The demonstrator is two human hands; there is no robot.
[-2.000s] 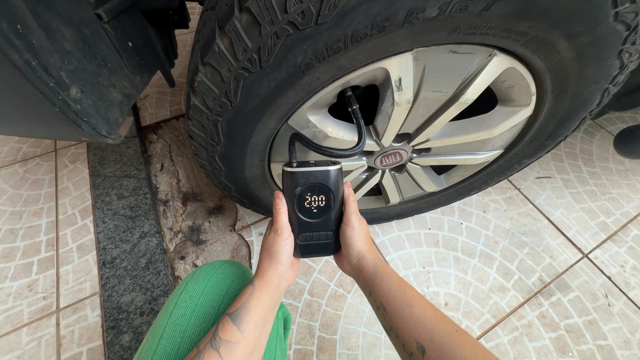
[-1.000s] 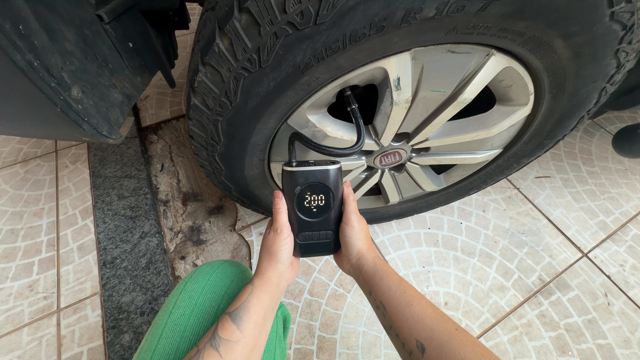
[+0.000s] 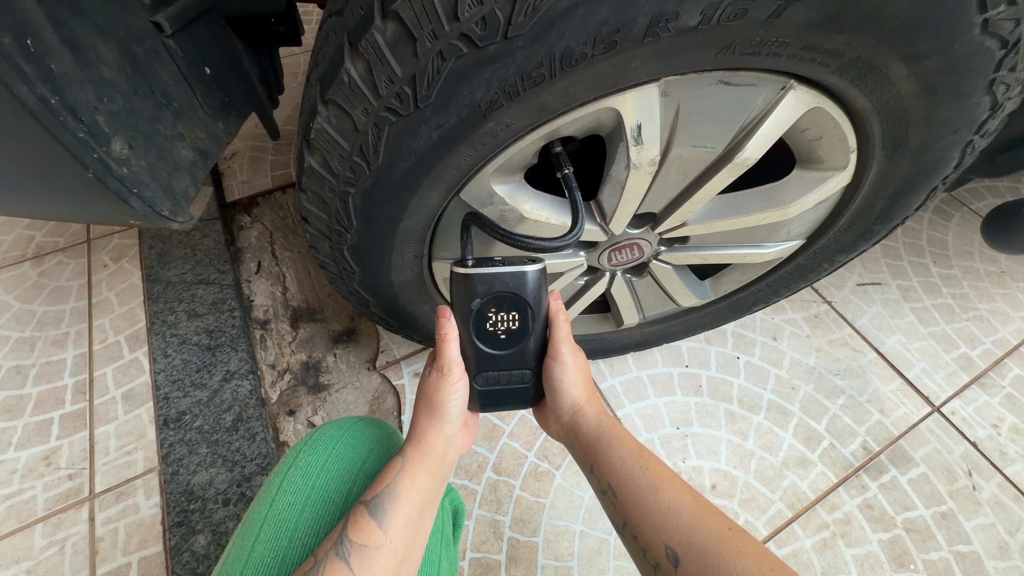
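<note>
A black portable tyre inflator (image 3: 502,340) stands nearly upright between my hands, its round display lit with digits and a row of buttons below. My left hand (image 3: 448,384) grips its left side, and my right hand (image 3: 566,372) grips the right side, thumbs along the edges. From the inflator's top a black braided air hose (image 3: 524,238) curves up to the valve area, in an opening of the alloy wheel (image 3: 680,176). The valve stem itself is hidden in shadow. Around the wheel is a black rubber tyre (image 3: 384,184) with chunky tread.
A dark plastic bumper or fender part (image 3: 120,104) hangs at the upper left. Below lies a tiled floor (image 3: 720,416) with a dark granite strip (image 3: 200,360) and a rough, broken concrete patch (image 3: 312,336). A green-clad knee (image 3: 320,488) is beneath my left forearm. A round black part (image 3: 1004,226) shows at the right edge.
</note>
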